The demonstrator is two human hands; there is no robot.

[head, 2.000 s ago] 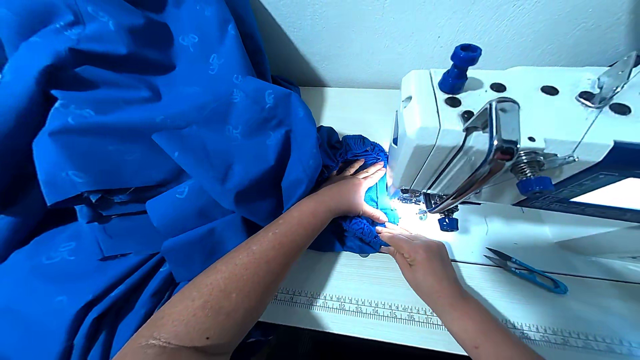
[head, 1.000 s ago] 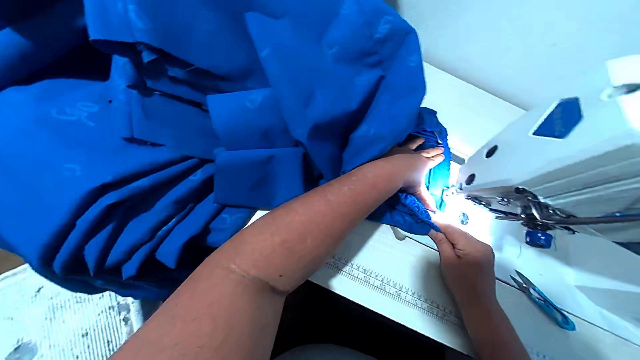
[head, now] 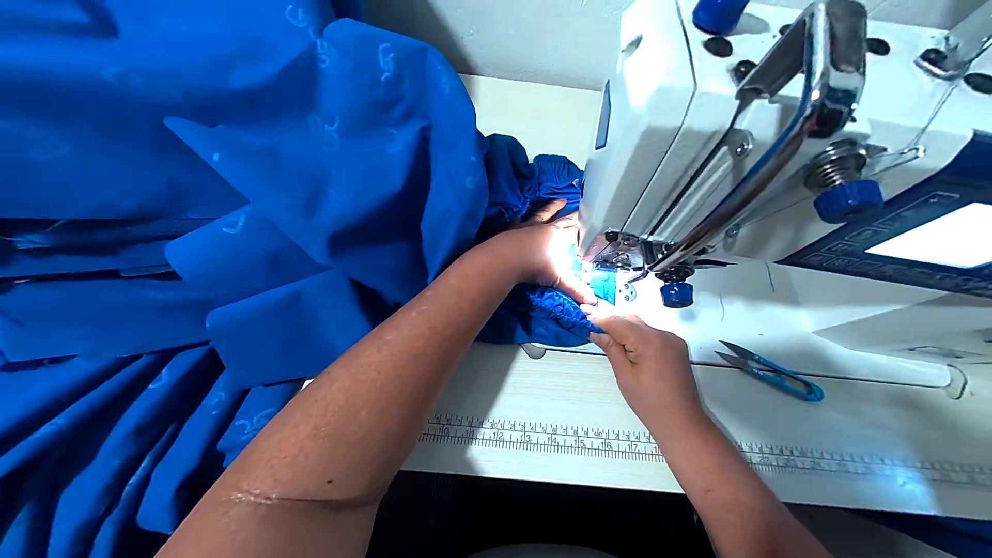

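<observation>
A large blue patterned fabric (head: 372, 170) spreads over the left side, its gathered edge (head: 562, 310) bunched at the white sewing machine (head: 651, 132). My left hand (head: 546, 252) presses on the gathered part beside the presser foot, fingers spread; glare from the machine's lamp washes out part of it. In front of the needle area my right hand (head: 635, 341) pinches the near edge of the gathered fabric between thumb and fingers. The needle itself cannot be made out.
Blue-handled thread snips (head: 775, 372) lie on the table right of my right hand. A printed ruler scale (head: 542, 438) runs along the table's front edge. The machine's control panel (head: 914, 232) is at the right, and a wall (head: 511, 39) stands behind.
The view has shifted between frames. Both hands stay on the gathered fabric near the presser foot; the large fabric mass at the left has changed its folds.
</observation>
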